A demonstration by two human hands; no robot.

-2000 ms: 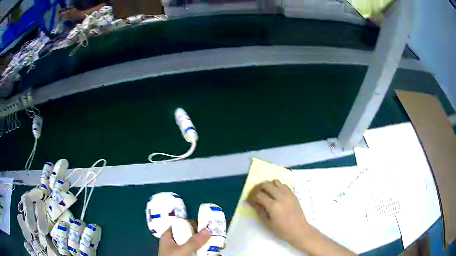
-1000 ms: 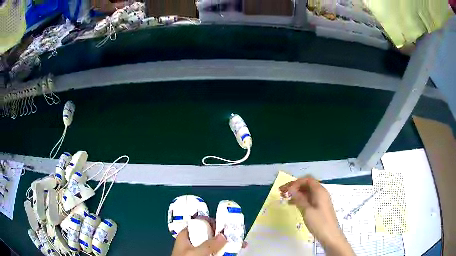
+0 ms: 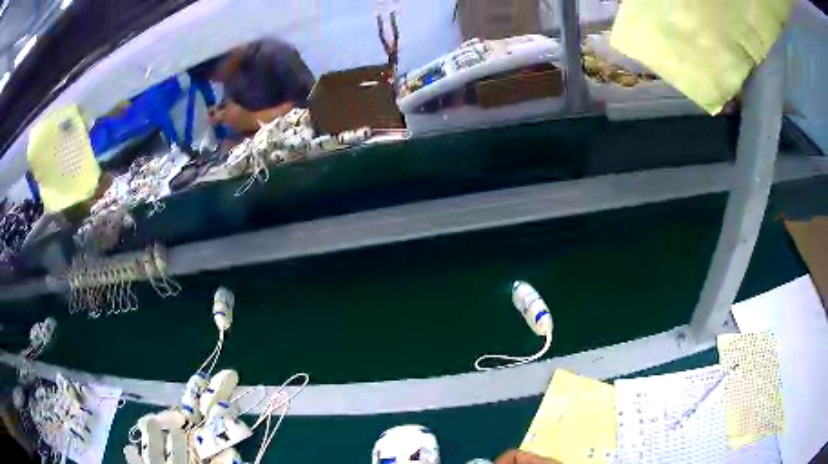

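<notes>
A round white piece [image 3: 406,446] with blue marks lies at the bottom edge, partly cut off. The tip of another white piece [image 3: 478,461] shows just right of it. My right hand [image 3: 528,458] is almost wholly cut off by the bottom edge, at the lower edge of the yellow paper sheet [image 3: 574,419]; its fingers and anything in them are hidden. My left hand is out of the picture. A pile of corded white pieces [image 3: 172,439] lies at lower left. One corded piece [image 3: 532,308] lies alone on the green belt, its cord loop towards me.
Another corded piece [image 3: 222,308] lies on the belt at left. A ruled form [image 3: 670,412] and dotted sheet [image 3: 754,390] lie at right, beside a metal post [image 3: 744,208] and cardboard [image 3: 811,240]. Across the line, a person [image 3: 263,82] is near a white heap [image 3: 272,140] and brown box [image 3: 357,101].
The view has tilted up and turned left, so the bench things sit lower and further right. My left hand has left the picture; my right hand has moved from the yellow sheet's top to the bottom edge.
</notes>
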